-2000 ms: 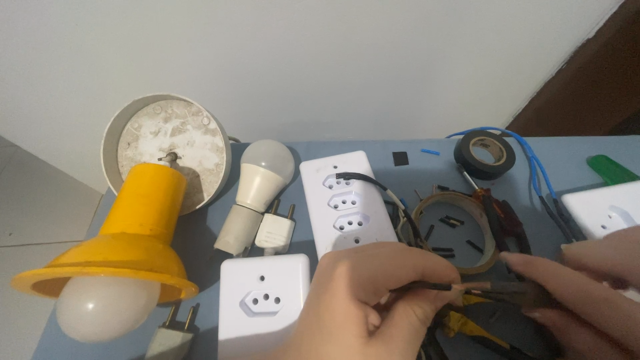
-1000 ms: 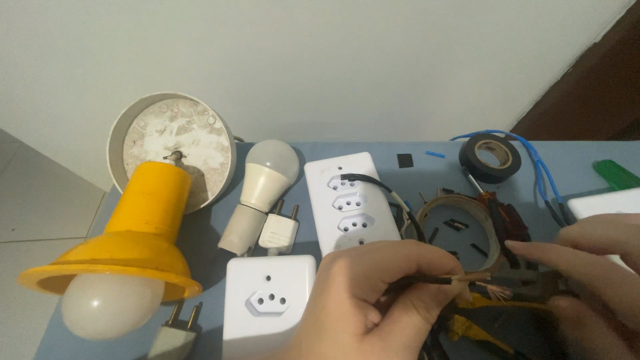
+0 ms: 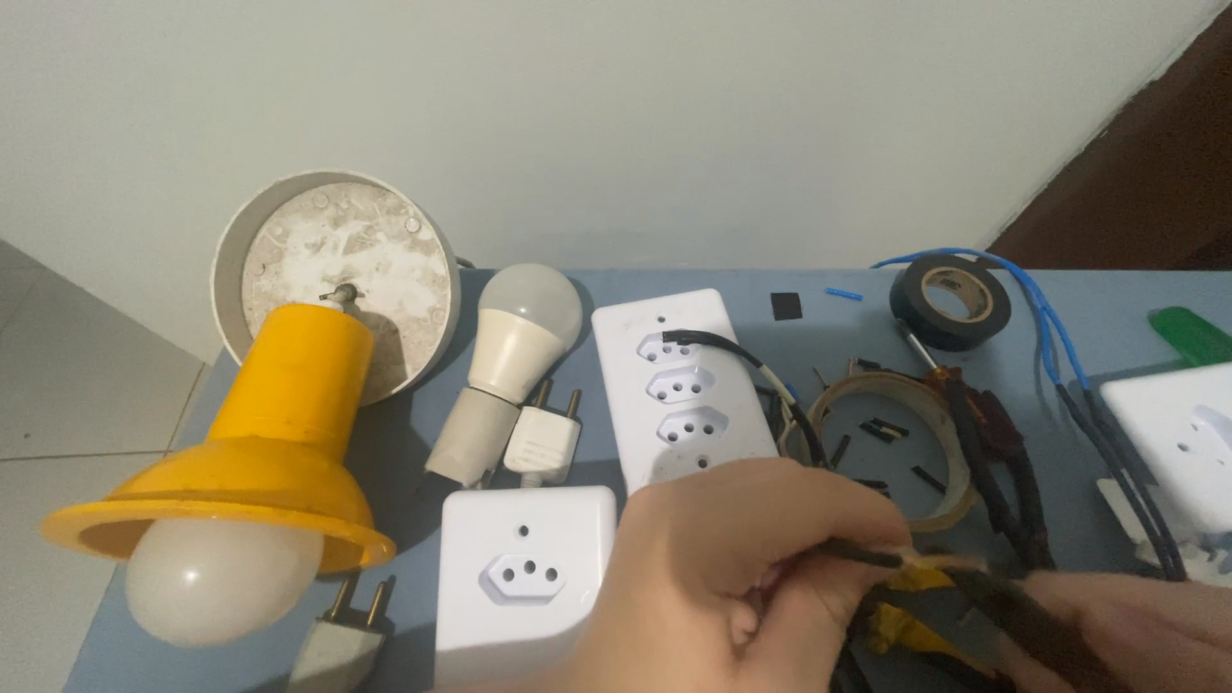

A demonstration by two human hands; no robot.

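Between thumb and fingers, my left hand (image 3: 760, 577) pinches a black-sheathed wire (image 3: 866, 554), low at centre right. Its stripped end points right, blurred. My right hand (image 3: 1116, 616), also blurred, is closed around a dark hand tool (image 3: 1020, 611) whose tip meets the bared wire; the kind of tool cannot be made out. Just below the wire are yellow-wrapped parts (image 3: 910, 630) with black cables. Behind my left hand lies a white multi-socket outlet plate (image 3: 698, 404), with a black cable (image 3: 722, 342) lying over it.
At left stands a yellow lamp (image 3: 294, 385) with a bulb, before a round base (image 3: 332, 231). A bulb in a holder (image 3: 525, 337), a plug (image 3: 544, 443) and a single socket (image 3: 525, 587) are nearby. Right are black tape (image 3: 953, 303), a tape ring (image 3: 823, 404) and blue wire (image 3: 1035, 289).
The tool in my right hand has shifted against the bared wire end, and the copper strands seen spread a second ago are now blurred. My left hand keeps its pinch on the wire.
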